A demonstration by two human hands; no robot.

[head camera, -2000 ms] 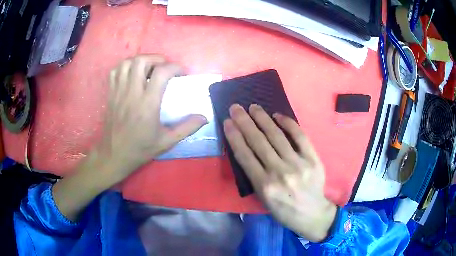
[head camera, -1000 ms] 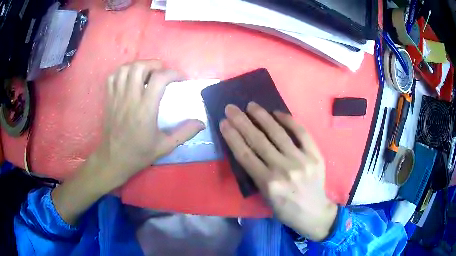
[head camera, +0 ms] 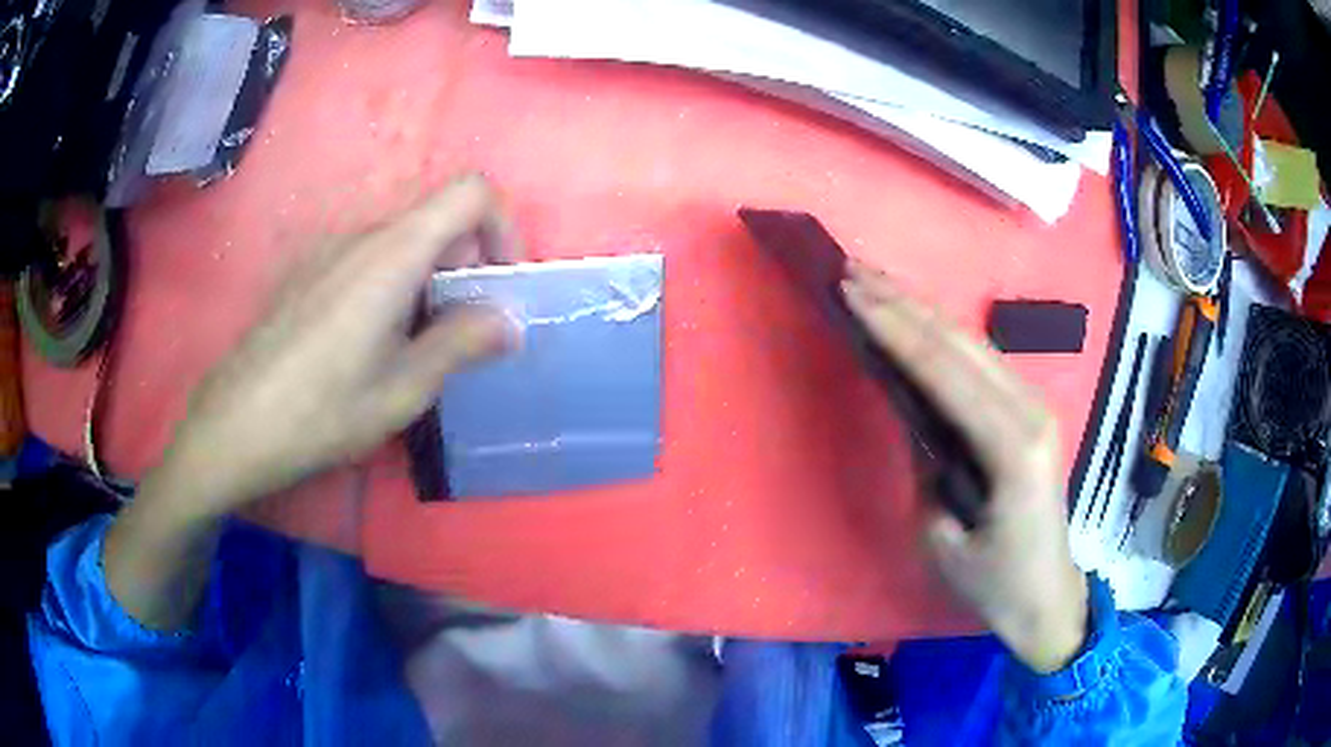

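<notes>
A flat silver-grey battery pack (head camera: 562,387) lies on the red mat, or just over it, with a black strip along its left edge and a creased band near its top. My left hand (head camera: 350,343), blurred, holds it at the upper left, thumb on its face and fingers behind the edge. My right hand (head camera: 985,453) holds a flat black plate (head camera: 818,256) tilted up on edge, right of the battery and apart from it.
A small black block (head camera: 1038,327) lies at the right. White papers (head camera: 657,51) under a black panel are at the top. A tape roll (head camera: 66,292) and a clear bag (head camera: 205,95) are at the left. An orange-black tool (head camera: 1179,382) and blue-handled cutters (head camera: 1168,161) are at the right.
My right hand has lifted the black plate off the battery's right side, moved right and tilted it. The battery now shows a grey face without the white glare; my left hand has shifted slightly left.
</notes>
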